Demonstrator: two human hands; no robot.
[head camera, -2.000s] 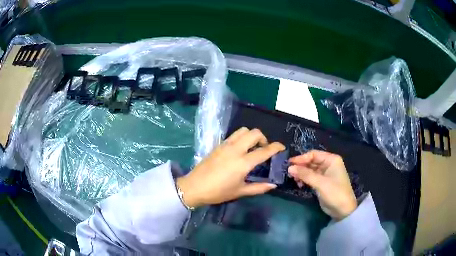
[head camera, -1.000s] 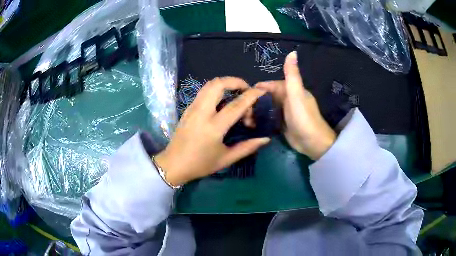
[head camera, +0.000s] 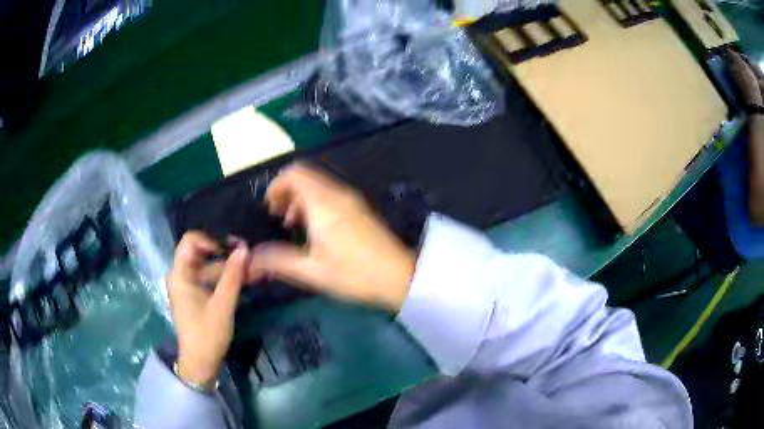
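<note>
My left hand (head camera: 203, 297) and my right hand (head camera: 343, 243) meet over the left part of the black mat (head camera: 469, 159), both motion-blurred. The left thumb and fingertips come close together beside a tiny dark spot; whether it is a held piece is unclear. The right thumb reaches to the left fingertips, and the other right fingers are curled. No square frame shows clearly in either hand. Several black frames (head camera: 289, 352) lie on the green bench near my body. A few thin pins (head camera: 260, 186) show faintly behind the right hand.
A clear plastic bag (head camera: 126, 193) with black frames (head camera: 59, 285) lies at left. Another bunched bag (head camera: 410, 63) is beyond the mat. A pale paper slip (head camera: 251, 141) lies behind the mat. A cardboard sheet (head camera: 620, 100) with black frames is at right. A person's arm (head camera: 754, 159) is at far right.
The view has swung right and tilted. The dark frame between my hands no longer shows clearly. My hands have come together at the fingertips, with the right thumb now pointing left.
</note>
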